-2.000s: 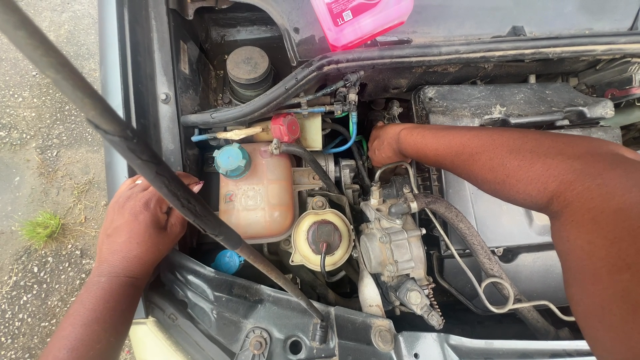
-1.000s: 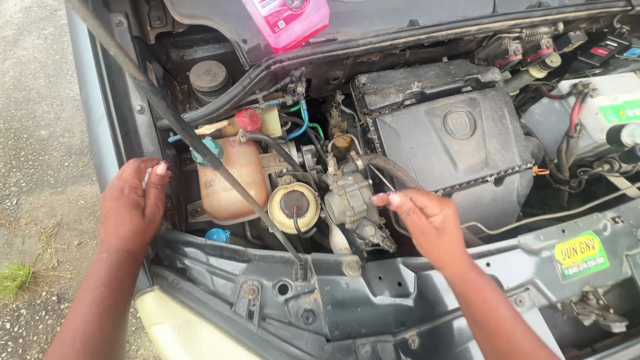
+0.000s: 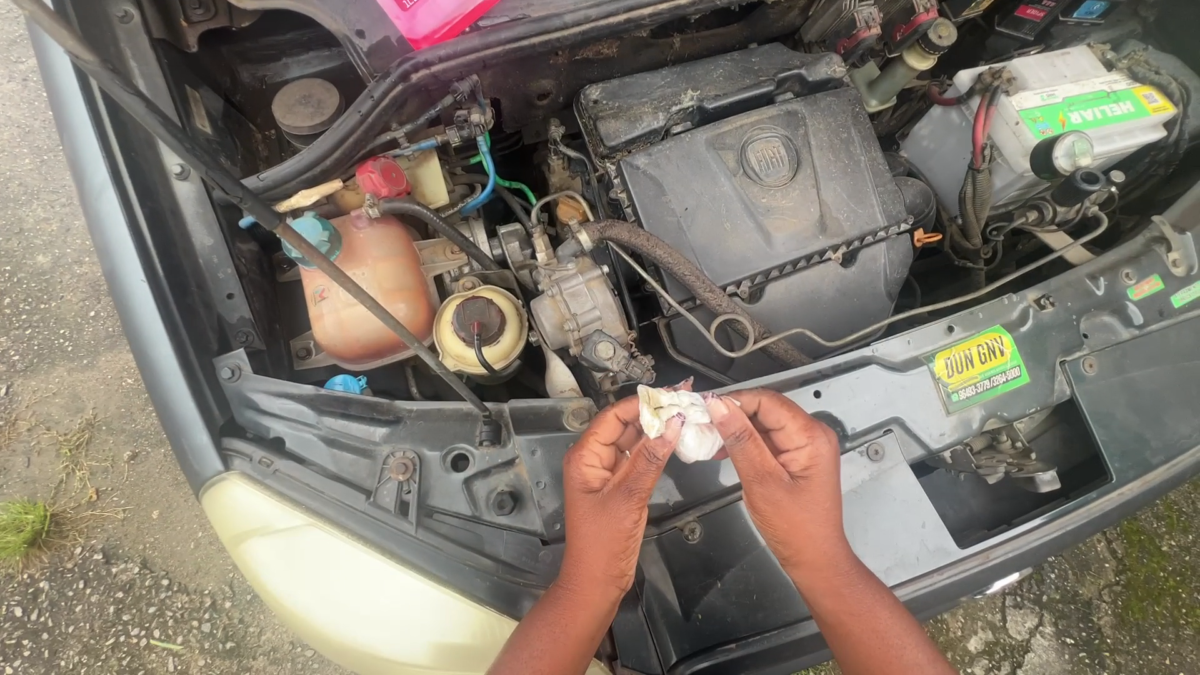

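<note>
A crumpled white piece of paper or cloth (image 3: 686, 420) is pinched between both hands above the car's front crossmember. My left hand (image 3: 614, 473) grips its left side with thumb and fingers, and my right hand (image 3: 773, 469) has its right side. Behind the hands lies the open engine bay: a pinkish coolant expansion tank (image 3: 361, 291) with a blue-green cap (image 3: 312, 240), a red cap (image 3: 382, 177) beside it, and a round cream reservoir (image 3: 480, 330) with a dark cap. A metal gas regulator (image 3: 579, 314) is just beyond my left hand.
The hood prop rod (image 3: 347, 319) crosses the left side diagonally. A black air filter housing (image 3: 759, 178) fills the middle, with a battery (image 3: 1059, 122) at the right. Part of a pink container (image 3: 436, 17) shows at the top. A headlight (image 3: 347, 572) is at the lower left.
Both hands have come together over the front crossmember; one second ago they were apart, left by the fender and right near the regulator. The white piece is now held between them. The view has shifted.
</note>
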